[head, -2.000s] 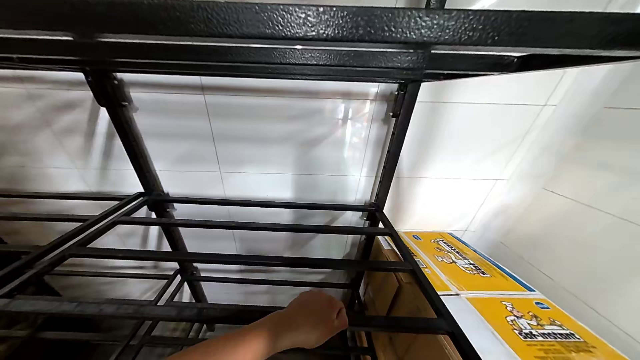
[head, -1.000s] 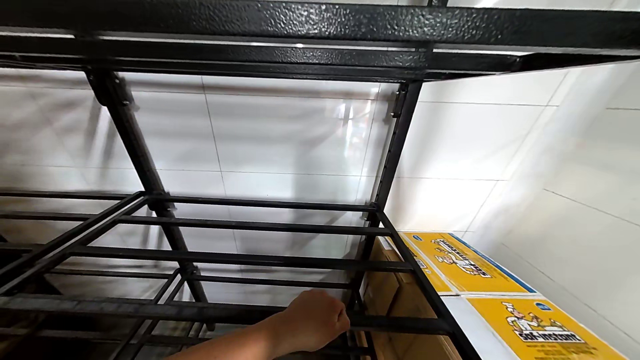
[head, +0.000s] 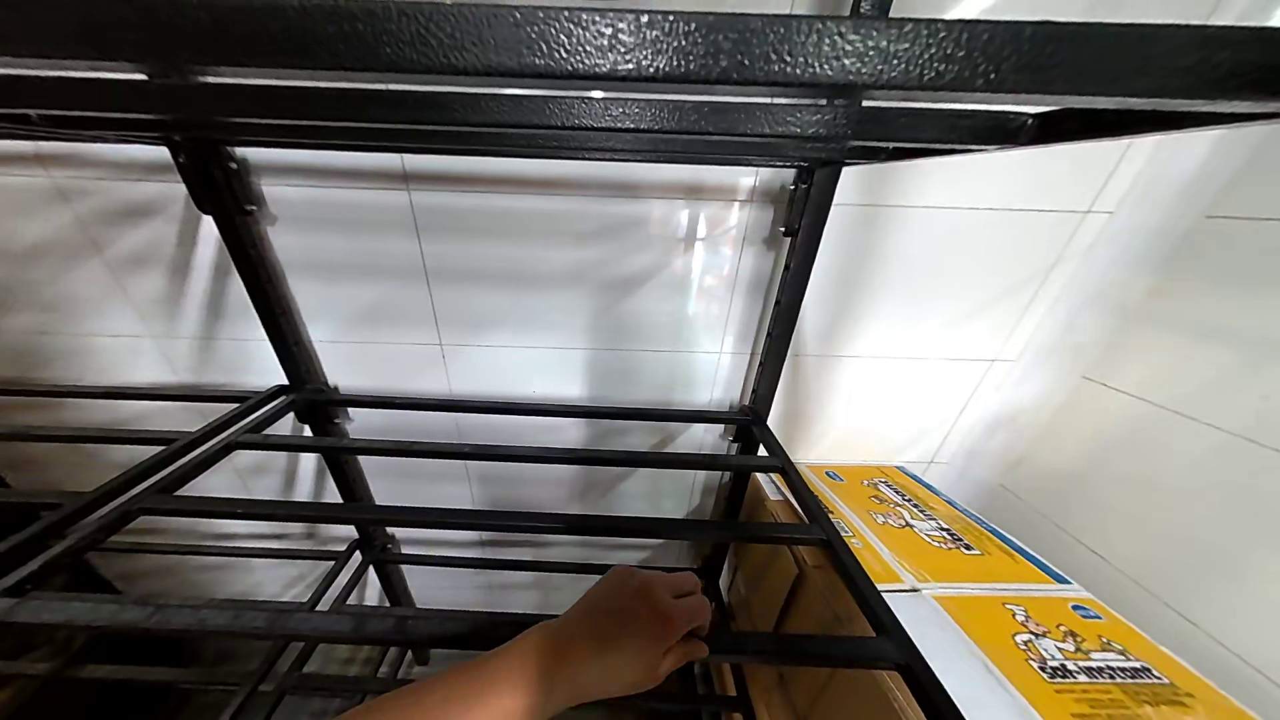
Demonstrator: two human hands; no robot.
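Note:
My left hand [head: 645,630], at the lower middle of the head view, is closed at the front black metal rail [head: 800,648] of a slatted shelf. Its curled fingers lie at the top of the rail and the thumb lies lower, against its near side. The fingertips and the far side of the grip are hidden. The forearm comes in from the bottom edge. More slats [head: 480,516] run across behind the hand. My right hand is out of view.
A thick black beam [head: 600,45] crosses overhead. Black uprights [head: 795,290] stand before a white tiled wall [head: 560,270]. Yellow-and-white Saf-instant cartons [head: 1090,650] sit at the lower right, beside brown cardboard boxes [head: 800,600] under the slats.

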